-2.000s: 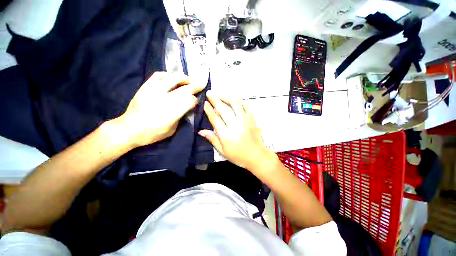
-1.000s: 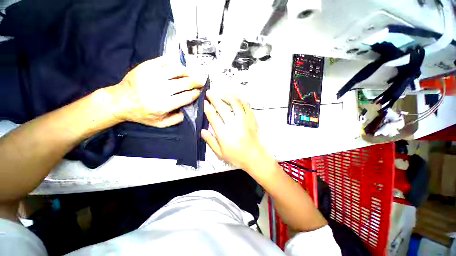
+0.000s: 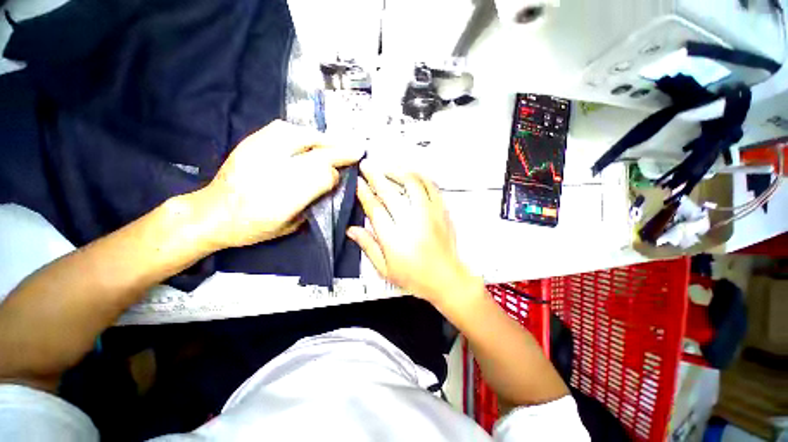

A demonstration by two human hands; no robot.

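Observation:
The dark navy garment [image 3: 155, 112] is heaped on the left of the machine table and reaches its front edge. My left hand [image 3: 275, 186] lies on it, thumb and forefinger pinching the folded edge [image 3: 347, 207] below the needle area. Grey interlining [image 3: 323, 220] shows beside the fold under that hand. My right hand [image 3: 406, 226] lies flat just right of the fold, fingers slightly spread, fingertips at the cloth's edge; it grips nothing visible. The presser foot area [image 3: 347, 78] is above my fingertips, overexposed and unclear.
A smartphone [image 3: 536, 160] showing a chart lies right of the needle. The white machine head [image 3: 639, 52] with dark strips [image 3: 691, 121] hanging over it is upper right. An open parts box [image 3: 644, 207] is at right. A red basket [image 3: 618, 337] stands below the table edge.
The view has shifted slightly. The garment's lower part has moved under my left hand, and more grey interlining shows than two seconds ago. My hands keep nearly the same pose at the fold.

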